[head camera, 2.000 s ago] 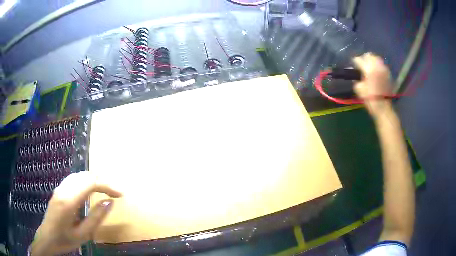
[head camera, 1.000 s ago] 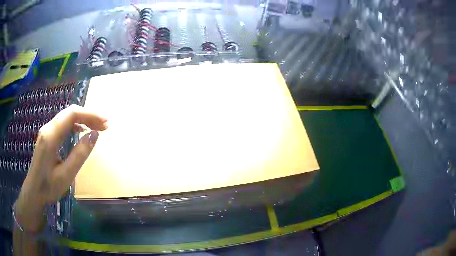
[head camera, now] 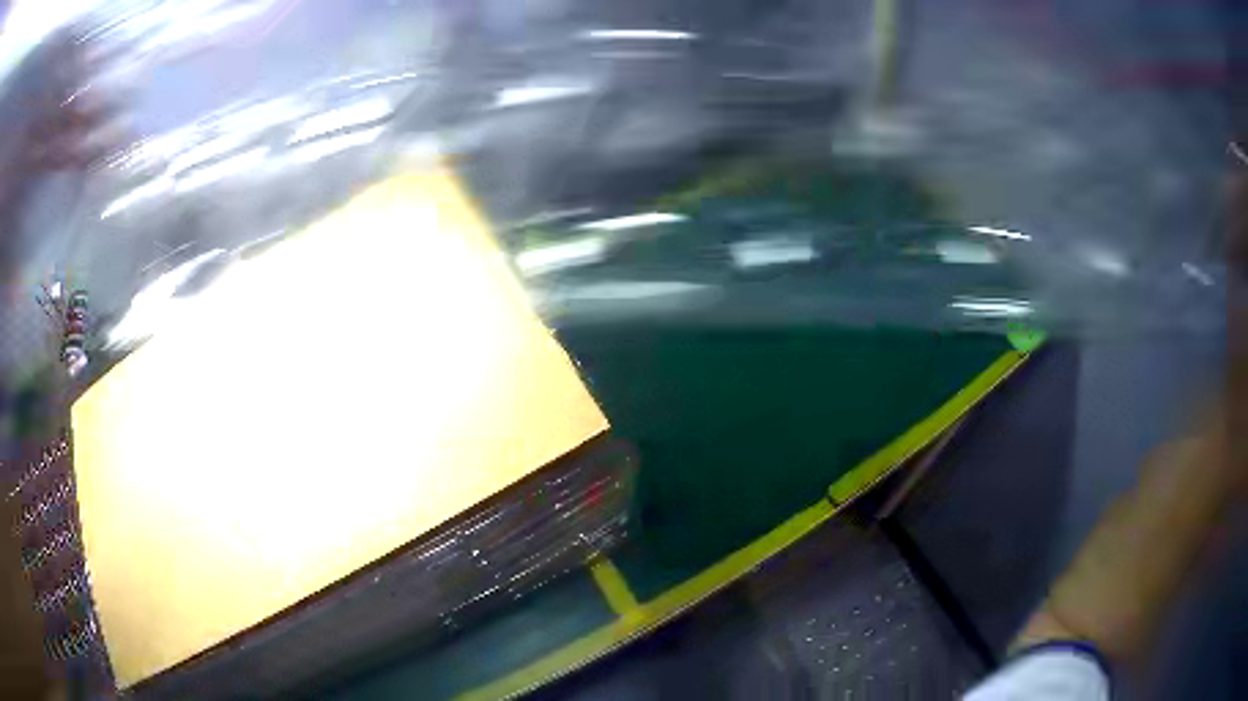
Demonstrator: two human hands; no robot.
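A tan sheet (head camera: 342, 411), glaring white under the lamp, lies on top of a stack of clear trays (head camera: 548, 527) at the left. A large clear tray (head camera: 616, 260), strongly blurred, spans the upper part of the view above the bench. My right forearm and pale sleeve cuff (head camera: 1061, 674) show at the lower right, but my right hand is not visible; it is past the right edge or lost in blur. My left hand is not in view.
The green mat (head camera: 767, 425) with yellow edge tape (head camera: 767, 551) lies right of the sheet. Side-tray discs (head camera: 52, 568) show at the far left, with a ribbed disc stack (head camera: 75, 329) above. A dark cable (head camera: 942, 589) hangs at the front edge.
The view has turned right, so the sheet sits further left. The clear tray from the upper right now spans the top. My left hand has left the picture. My right forearm has come into view.
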